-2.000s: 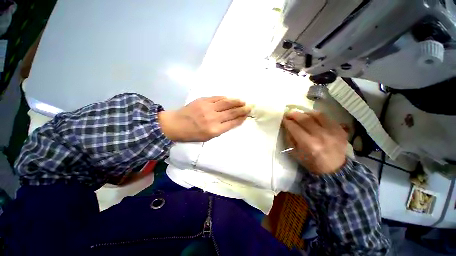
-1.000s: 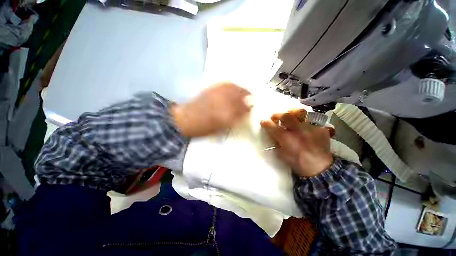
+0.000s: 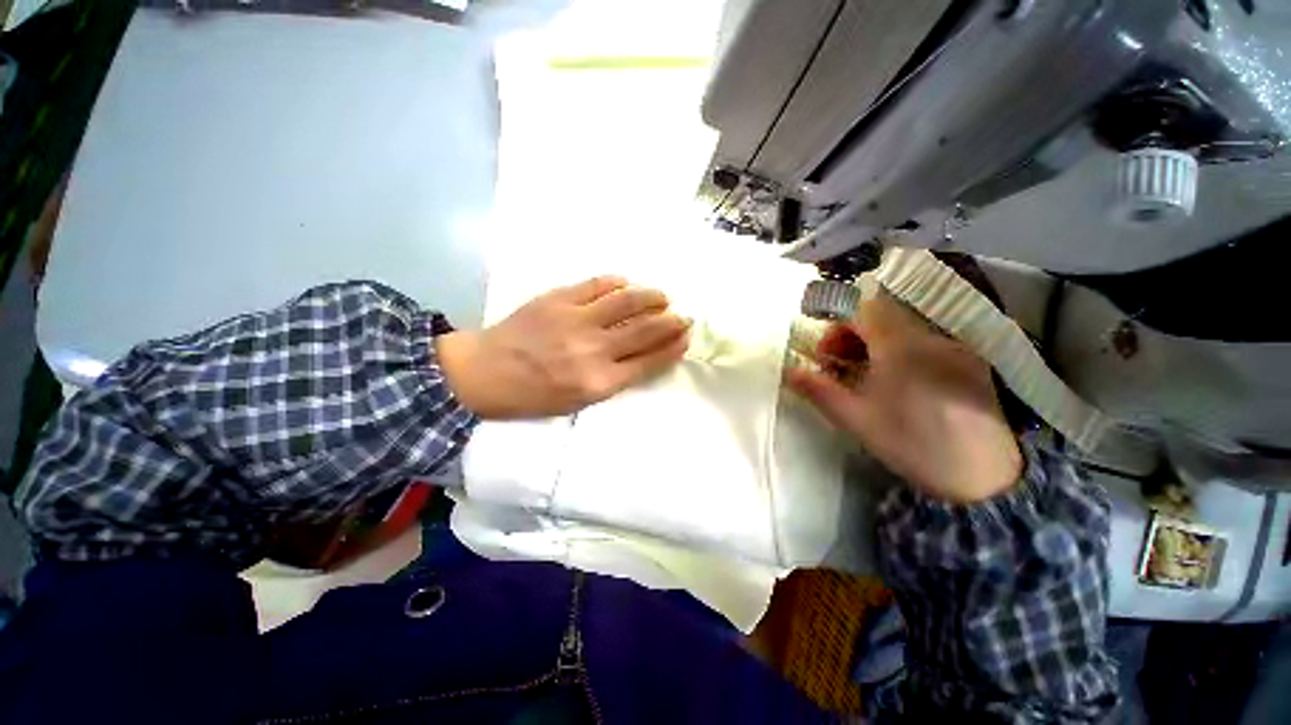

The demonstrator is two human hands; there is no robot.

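A white garment panel (image 3: 666,467) lies on the machine table and hangs over its front edge towards my lap. Its upper part glares in the light. My left hand (image 3: 574,347) lies flat on the panel, palm down, left of the needle area. My right hand (image 3: 913,397) is at the panel's right edge, below the ridged grey knob (image 3: 831,299), fingers bent at the cloth; whether they pinch it is unclear. The presser foot area (image 3: 750,213) is under the machine head (image 3: 977,128), above my hands. A pleated cream band (image 3: 991,333) curls away right of the knob.
The pale machine table (image 3: 269,184) extends on the left. A ridged white dial (image 3: 1157,183) is on the machine head at upper right. A small framed picture-like item (image 3: 1182,554) and a crumpled scrap lie at lower right. A brown woven surface (image 3: 818,637) shows below the table edge.
My left hand has come down flat and is no longer blurred. My right hand has moved right, away from my left. The view has shifted, so the machine sits further left.
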